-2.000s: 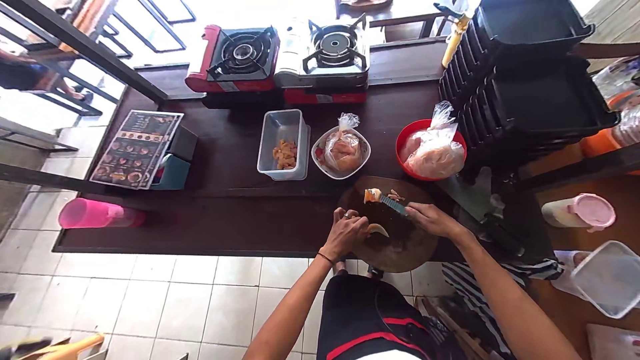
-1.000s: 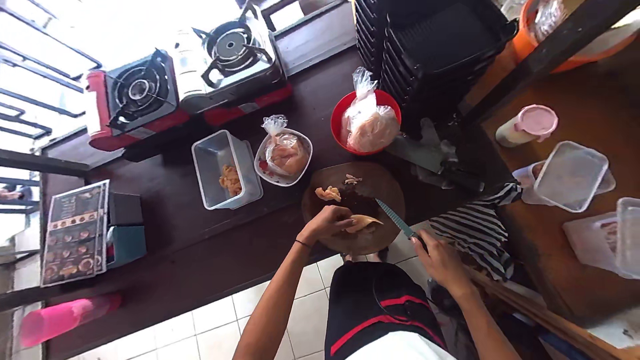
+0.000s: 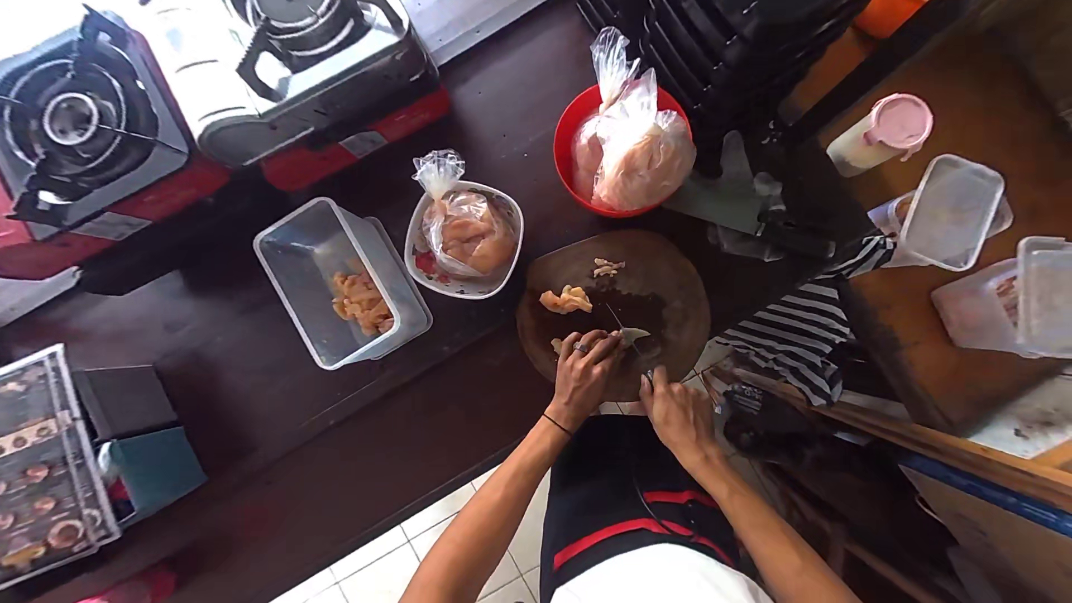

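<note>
My right hand is closed on the handle of a knife, whose blade meets a pale piece of raw meat on a round wooden chopping board. The fingers of my left hand press that meat down from the left side. Cut orange-pink pieces and a few small pale scraps lie farther up the board. Left of it, a bowl holds bagged raw meat, and a clear plastic container holds cut strips. Part of the meat is hidden under my left fingers.
A red bowl with bagged meat stands behind the board, near stacked black trays. Two portable gas stoves are at the upper left. Right are a striped cloth, a pink-lidded jar and plastic containers.
The knife has moved from the right part of the board onto the meat by my left fingers. My right hand is now closer to my left. The view has shifted and turned.
</note>
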